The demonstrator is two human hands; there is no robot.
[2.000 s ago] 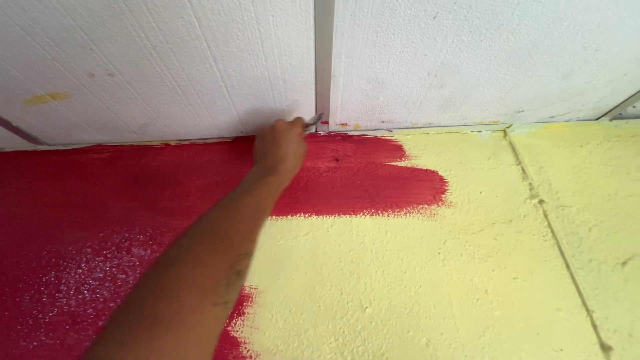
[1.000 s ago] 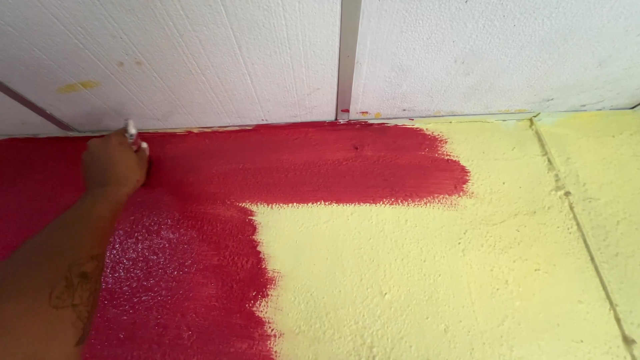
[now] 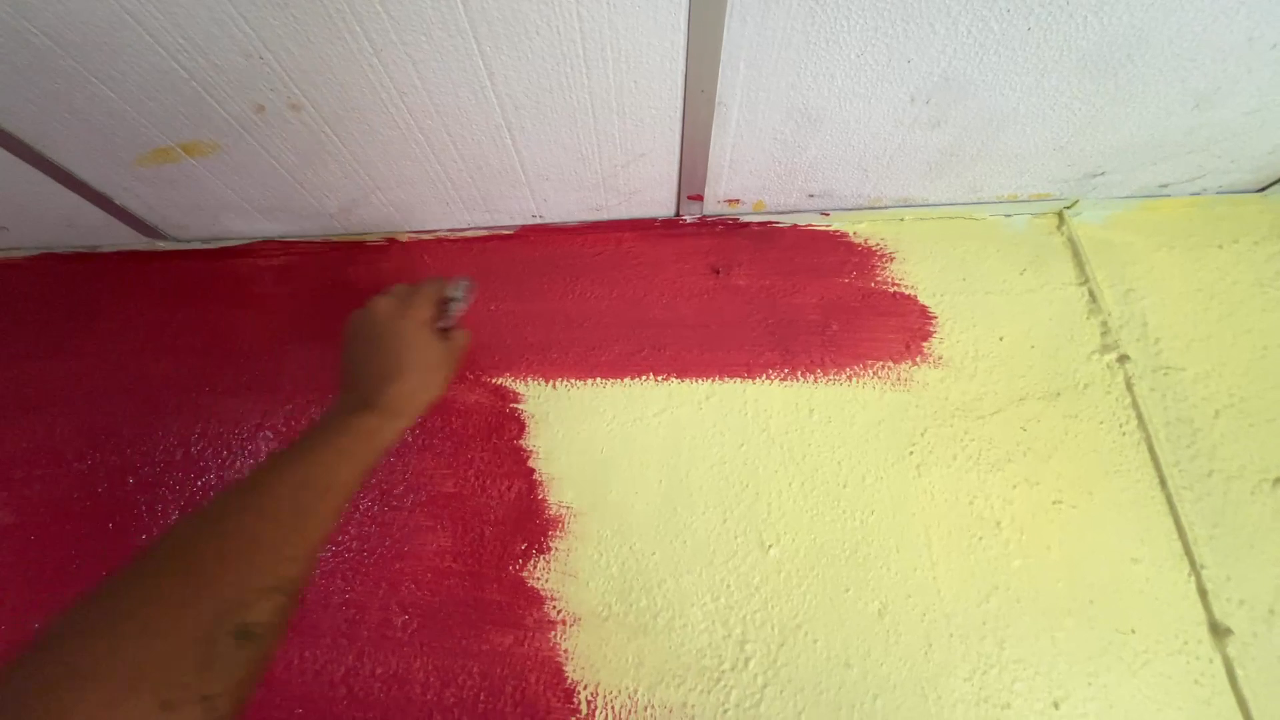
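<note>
My left hand [image 3: 400, 345] is closed around the light-coloured handle of a painting tool [image 3: 456, 302], perhaps a brush; its working end is hidden and the grip is blurred. Back of the hand towards me, it is over the red-painted part of a rough wall [image 3: 680, 310], below the ceiling edge. A red band runs right along the top of the wall and ends in a ragged edge. Below and beyond it the wall surface is pale yellow [image 3: 820, 540]. Wet-looking shine shows on the red near my forearm. My right hand is out of view.
White textured ceiling panels [image 3: 430, 110] meet the wall along its top, with a grey strip [image 3: 702, 100] between two of them. Yellow and red specks mark the panels and strip. A raised seam [image 3: 1150, 440] runs down the yellow wall at right.
My left hand has left the ceiling strip, gone far left along the wall's top, then come partway back right. The notch in the red band's right end is now largely filled with red.
</note>
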